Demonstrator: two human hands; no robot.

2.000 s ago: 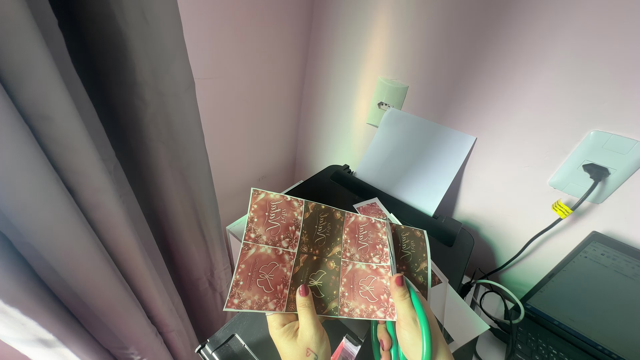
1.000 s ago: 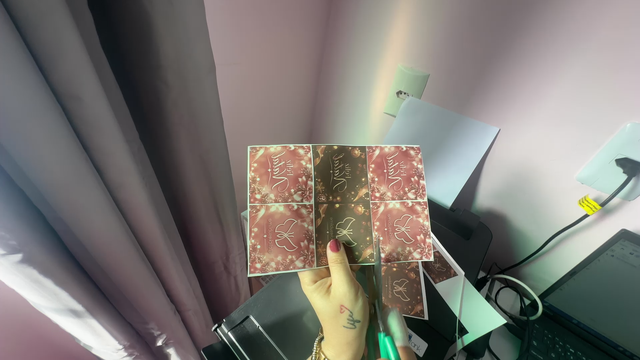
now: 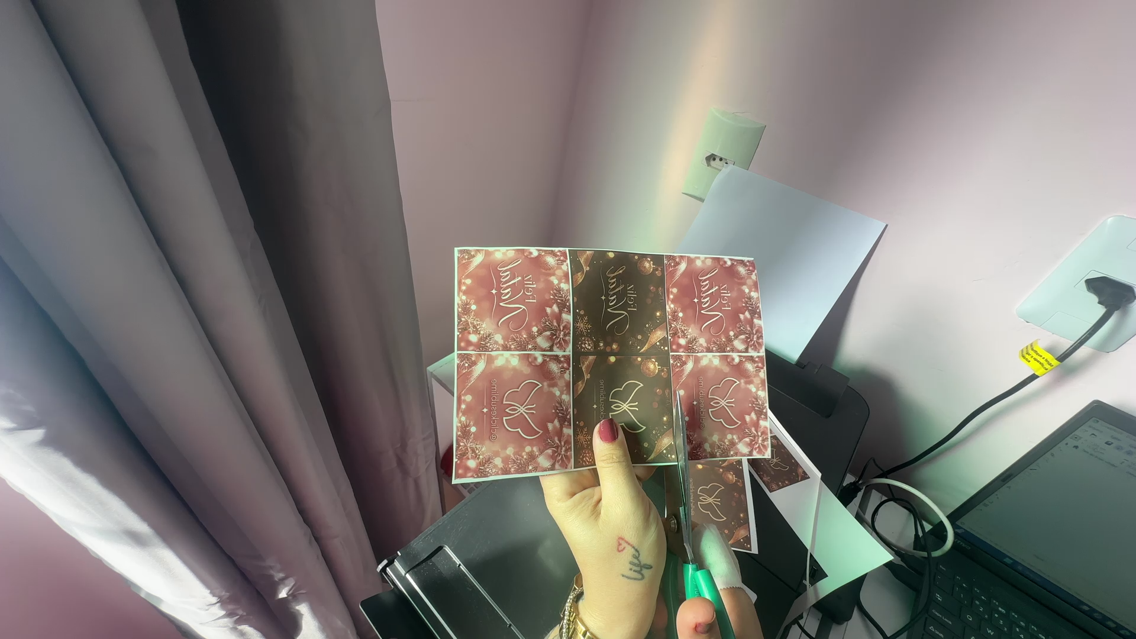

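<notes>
My left hand (image 3: pixel 612 524) grips the lower edge of a printed card sheet (image 3: pixel 515 355), thumb on the front. The sheet has pink and brown panels in two rows, with lettering above and bow-like drawings below. My right hand (image 3: pixel 719 595), partly cut off by the bottom edge of the view, holds green-handled scissors (image 3: pixel 682 497). Their blade points up along the line between the brown and right pink panels, over the lower part of the sheet. Behind the scissors lies a brown printed card (image 3: pixel 723 506); one finger there looks wrapped in white.
A black printer (image 3: pixel 497 550) stands below, with white paper (image 3: pixel 790 248) upright at its back. Other printed paper (image 3: pixel 785 461) lies on it at right. A laptop (image 3: pixel 1056 506), cables (image 3: pixel 985 404) and wall sockets are on the right, a grey curtain (image 3: pixel 293 311) on the left.
The sheet has turned more upright and square to the view. The scissors, lower right of the sheet two seconds ago, have come to its lower edge with the blade upward.
</notes>
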